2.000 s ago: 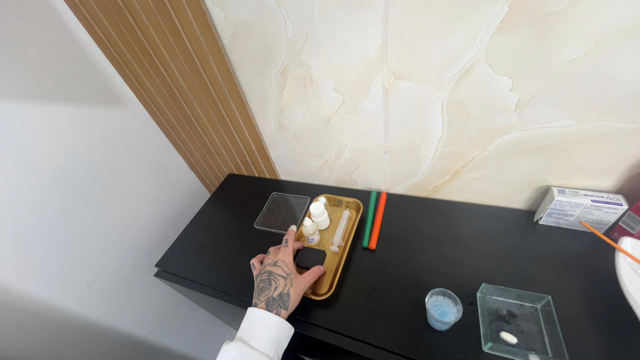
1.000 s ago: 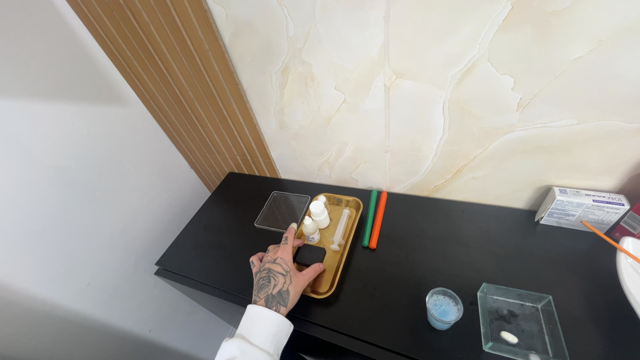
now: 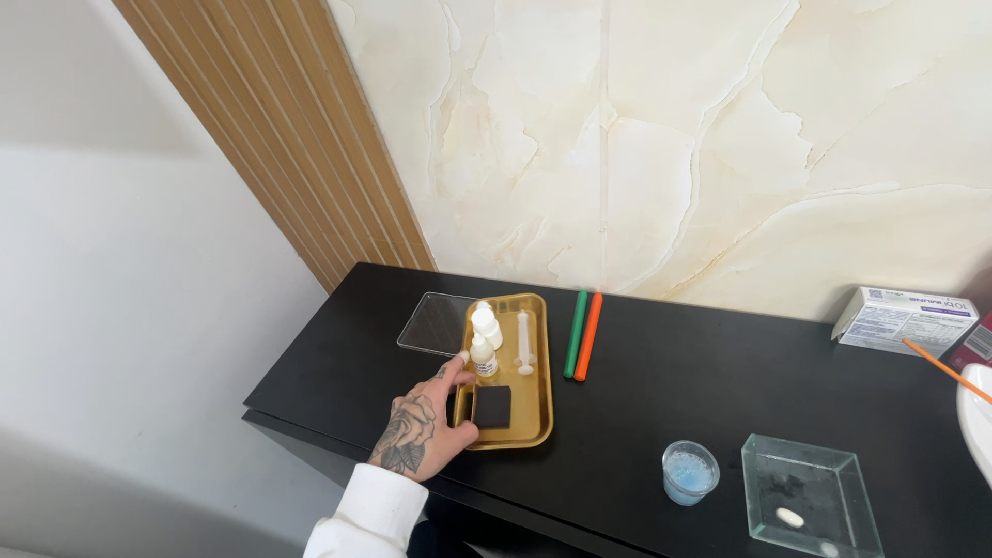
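Note:
A tattooed left hand of mine [image 3: 422, 425] reaches from a white sleeve to the left edge of a gold tray [image 3: 535, 430], thumb and fingers apart. Between them, near the palm, lies a black square piece [image 3: 493, 408] on the tray; whether the fingers grip the tray's rim cannot be told. Just beyond my fingertips stand a small white dropper bottle [image 3: 483, 356] and a white capped bottle [image 3: 487, 327]. A clear plastic syringe [image 3: 524, 343] lies along the tray's right side. My right hand is out of view.
A clear flat lid [image 3: 434, 322] lies left of the tray; green [image 3: 575, 335] and orange sticks [image 3: 589, 336] lie right. Farther right are a cup of blue liquid [image 3: 690, 473], a glass dish [image 3: 806, 496] holding white pieces, a printed carton [image 3: 907, 322] and a white bowl [image 3: 978, 418]. A wall stands behind.
My left hand has drawn back a little to the left of the black piece, whose surface now shows more fully. The bottles and the syringe have not plainly moved.

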